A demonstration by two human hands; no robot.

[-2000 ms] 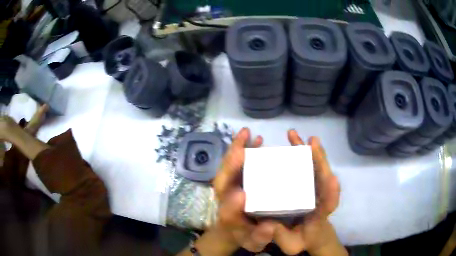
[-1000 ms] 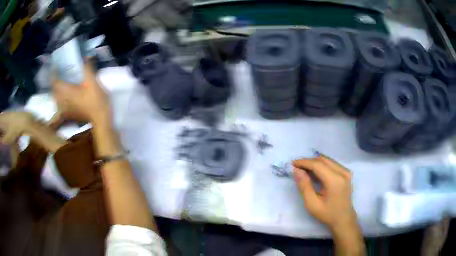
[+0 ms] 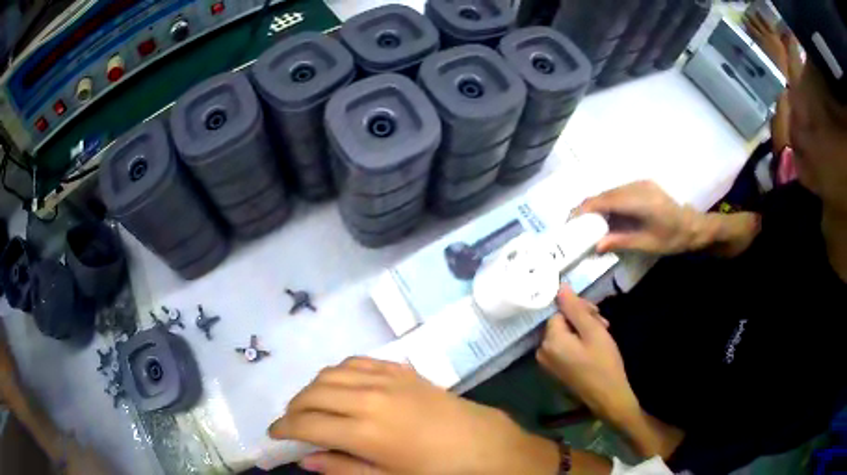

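Note:
My left hand (image 3: pixel 381 413), with a dark bracelet and white cuff, is low at the front edge of the bench, back upward and fingers bent; its underside is hidden, and I see nothing in it. My right hand is not in view. A white handheld fan (image 3: pixel 520 278) is held by another person's hands, one at its handle and one below. It is over a pale retail box (image 3: pixel 423 280) with a dark fan picture. Small dark fan blades (image 3: pixel 300 301) lie scattered left of the box. A single dark grey housing (image 3: pixel 153 369) stands at lower left.
Tall columns of stacked grey housings (image 3: pixel 381 125) stand behind the box. A blue-and-white test instrument (image 3: pixel 116 60) is at upper left. A person in a black shirt (image 3: pixel 743 343) is close on the right. Loose dark housings (image 3: pixel 93 264) are at far left.
The view has swung right. The white box held in both my hands two seconds ago is no longer there. My right hand has left the view. Another person's hands with a white fan now show.

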